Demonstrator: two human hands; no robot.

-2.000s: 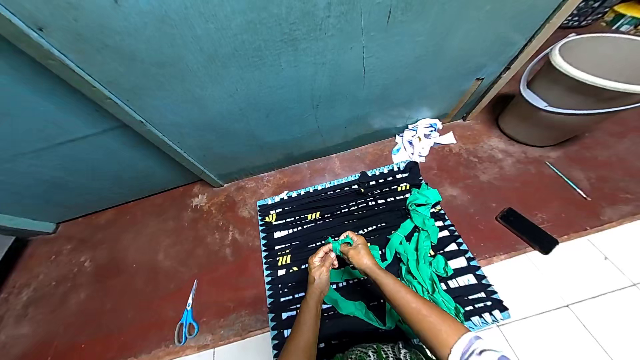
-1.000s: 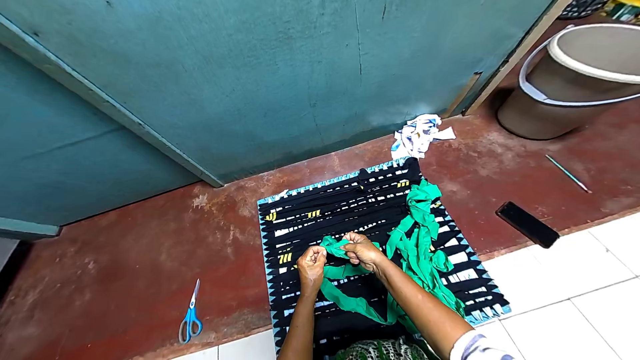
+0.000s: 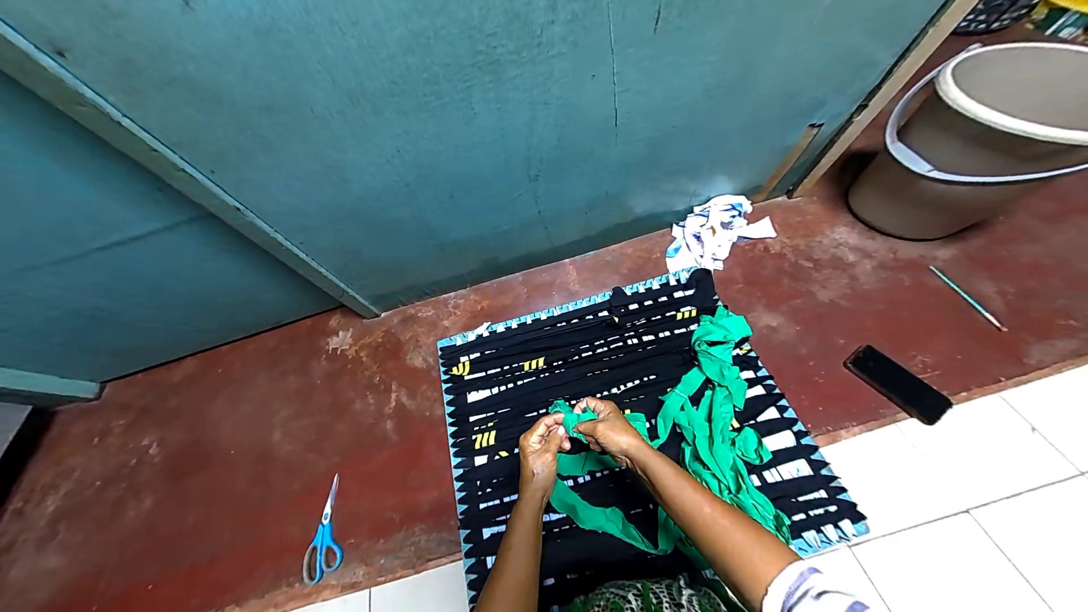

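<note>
Green fabric strips (image 3: 714,425) lie in a loose heap along the right side of a board wound with black cloth strips (image 3: 552,374). The board has a light blue notched edge, and white and yellow bits show between the black strips. Above its middle, my left hand (image 3: 544,446) pinches a piece of the green strip between thumb and fingers. My right hand (image 3: 608,429) grips the same strip just beside it, close to the left fingertips. From the hands a length of green strip loops down over the black cloth. The exact fold between the fingers is partly hidden.
Blue-handled scissors (image 3: 323,544) lie on the red floor at left. White patterned cloth scraps (image 3: 712,231) sit by the teal panel (image 3: 476,127). At right are a black phone (image 3: 898,384), a pencil (image 3: 967,297) and a brown bucket (image 3: 943,161) with a white rim. White tiles border the red floor.
Both hands stay over the board's middle, with small shifts of the fingers on the green strip. The heap of strips and the objects around lie as before.
</note>
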